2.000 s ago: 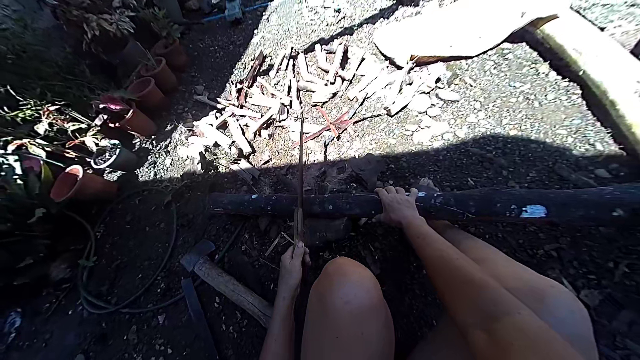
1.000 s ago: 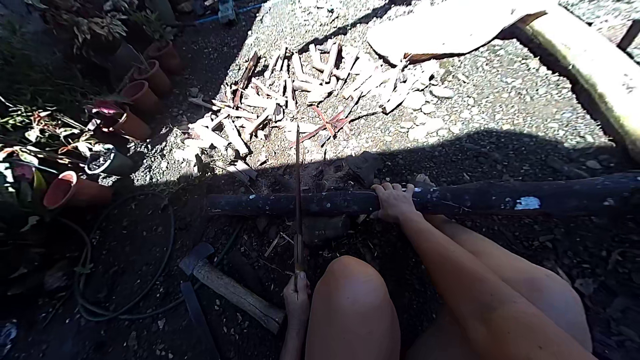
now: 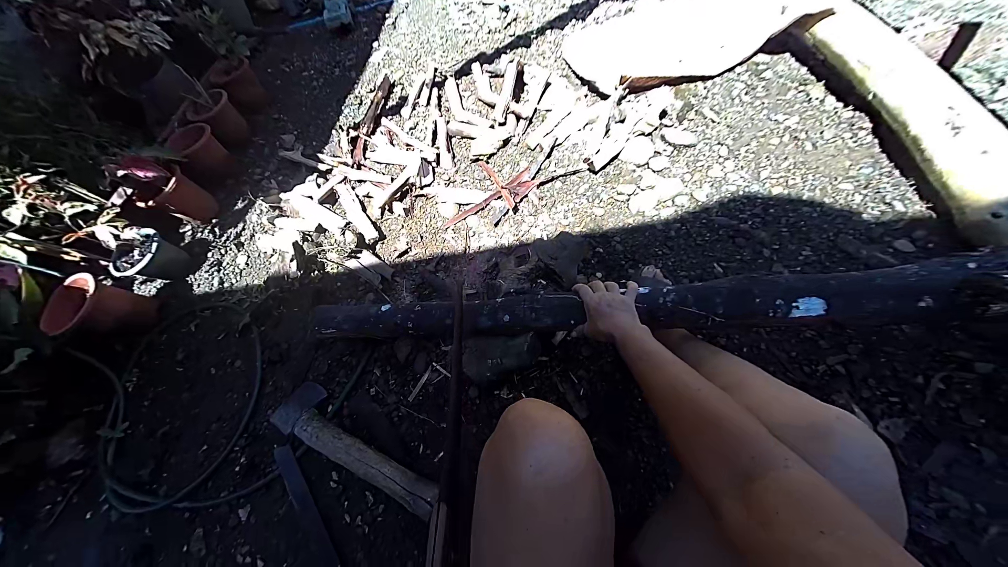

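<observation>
A long dark log lies crosswise in front of my knees. My right hand is on top of it near the middle, fingers spread over its far side, holding it. To the left of that hand, a long narrow blade, seen edge-on and probably a saw, crosses the log's left part and runs down toward me. Its lower end reaches the bottom edge of the view. My left hand is out of view. Whether the blade has cut into the log cannot be seen.
A hatchet or hammer with a wooden handle and a flat dark blade lie left of my knee. A hose coils beside them. Split wood pieces lie beyond the log. Clay pots line the left; a pale beam is at right.
The blade has been drawn back toward me. My left hand, seen on its handle in both earlier frames, has left the view at the bottom. My right hand stays on the log.
</observation>
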